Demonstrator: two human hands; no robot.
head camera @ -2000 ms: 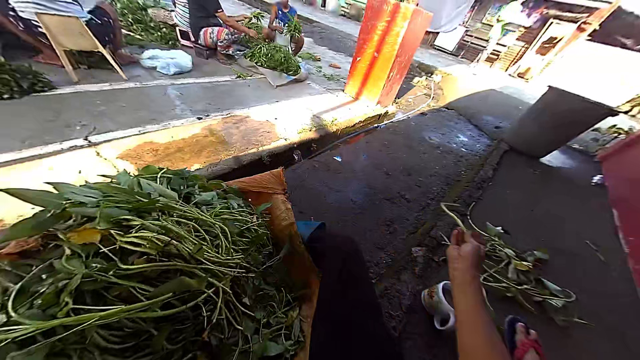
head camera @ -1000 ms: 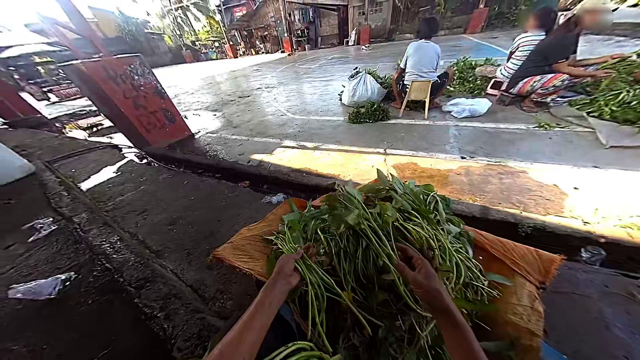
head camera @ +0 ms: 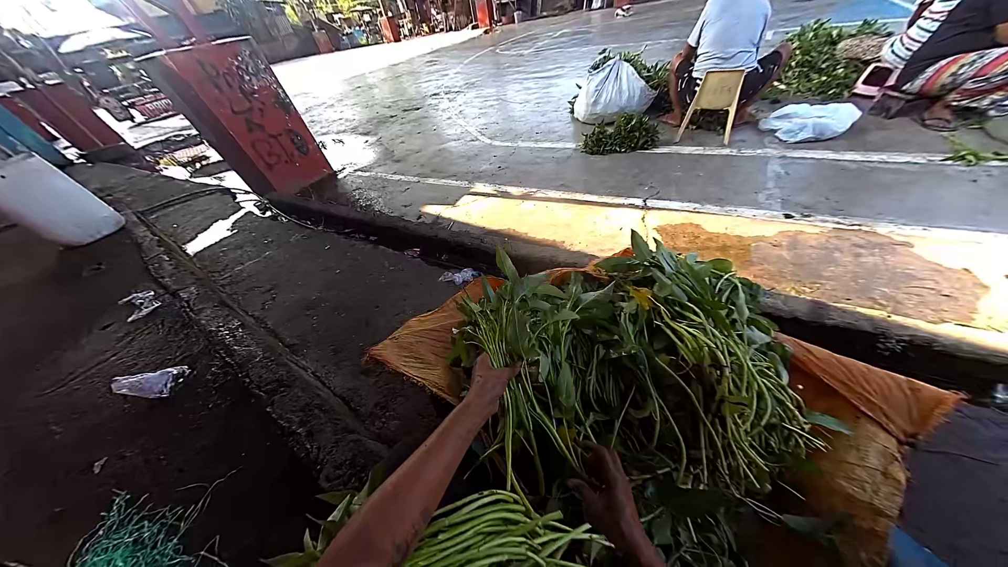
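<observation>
A big heap of leafy green stems (head camera: 677, 362) lies on an orange woven sack (head camera: 854, 457). At the heap's left side my left hand (head camera: 492, 382) is closed around a bunch of long stems, leaves pointing up. My right hand (head camera: 606, 488) is lower and to the right, fingers parted and bent, close to the hanging stems; whether it touches them cannot be told. Below both hands lies a gathered bundle of pale green stems (head camera: 496, 535), partly behind my left forearm.
Beyond the gutter (head camera: 819, 327), a person sits on a beige chair (head camera: 718, 93) beside greens and a white bag (head camera: 614, 90); another person sits at upper right. A red post (head camera: 252, 118) and white container (head camera: 55, 197) stand left. Green netting (head camera: 138, 535) lies lower left.
The earliest frame shows one hand raised with a stem, right of the heap. A second ago both hands were on the heap; now the left holds a bunch and the right is lower. The view has swung.
</observation>
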